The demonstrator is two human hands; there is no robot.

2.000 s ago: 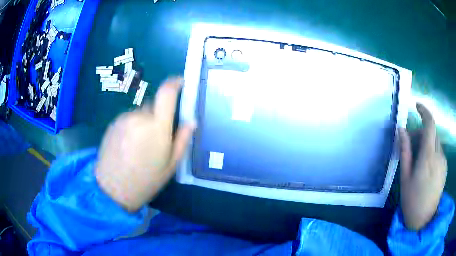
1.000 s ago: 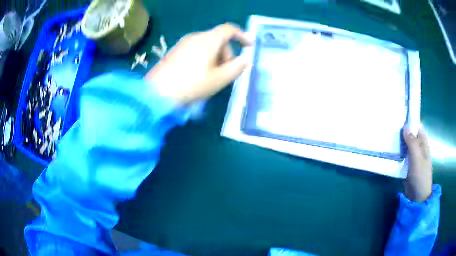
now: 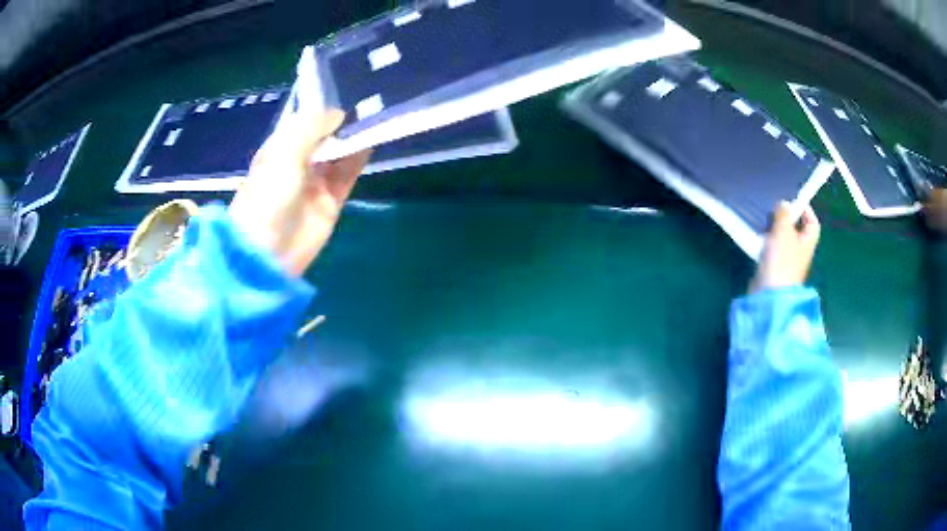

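My left hand (image 3: 296, 182) grips the left end of a dark tablet back cover (image 3: 498, 47) with a white border. That cover is raised and tilted at the top of the view, cut off by the upper edge. My right hand (image 3: 789, 244) holds the near right corner of a second dark cover (image 3: 716, 135), which lies slanted at the far side of the bench. Both covers carry small white labels. The fingers of my left hand are partly hidden behind the first cover.
Another cover (image 3: 213, 140) lies behind my left hand. More covers (image 3: 862, 150) lie far right, near another person's hand (image 3: 935, 207). The blue parts tray (image 3: 78, 241) and tan waste pot (image 3: 161, 233) stand left. Loose strips (image 3: 919, 384) lie far right.
The view has shifted toward the far side of the bench. The cover that lay in front of me is gone from there. Both arms now reach forward, each hand on a cover.
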